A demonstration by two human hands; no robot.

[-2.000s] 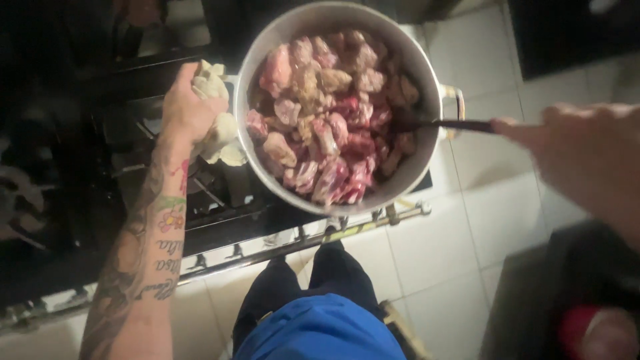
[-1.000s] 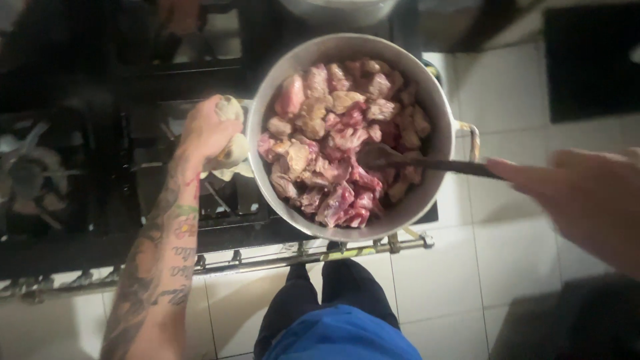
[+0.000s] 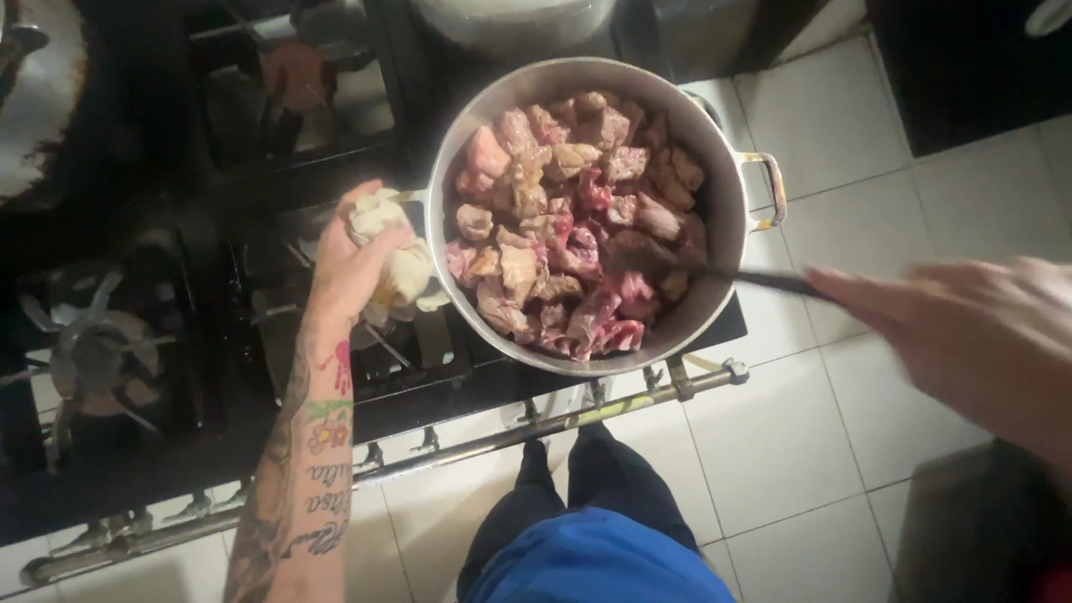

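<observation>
A large round metal pot [image 3: 735, 310] stands at the right end of the stove, filled with chunks of meat [image 3: 578, 243], some browned and some still red. My left hand [image 3: 356, 260] grips a pale cloth [image 3: 402, 260] bunched around the pot's left handle, which is mostly hidden. From the right, my right hand [image 3: 930, 327], blurred, holds the dark handle of a spoon [image 3: 779, 283]. Its broad end lies among the meat, right of the pot's middle. Nobody touches the right loop handle [image 3: 775, 188].
The black gas stove [image 3: 201, 251] has several burners. Another pot [image 3: 519, 21] stands behind mine, and a worn metal pan [image 3: 38, 100] at the far left. A rail [image 3: 502, 440] with knobs behind it runs along the stove's front, above a tiled floor [image 3: 888, 394].
The spoon's broad end, hidden in the meat at the pot's right side two seconds ago, shows further toward the middle. My left hand stays on the cloth at the handle.
</observation>
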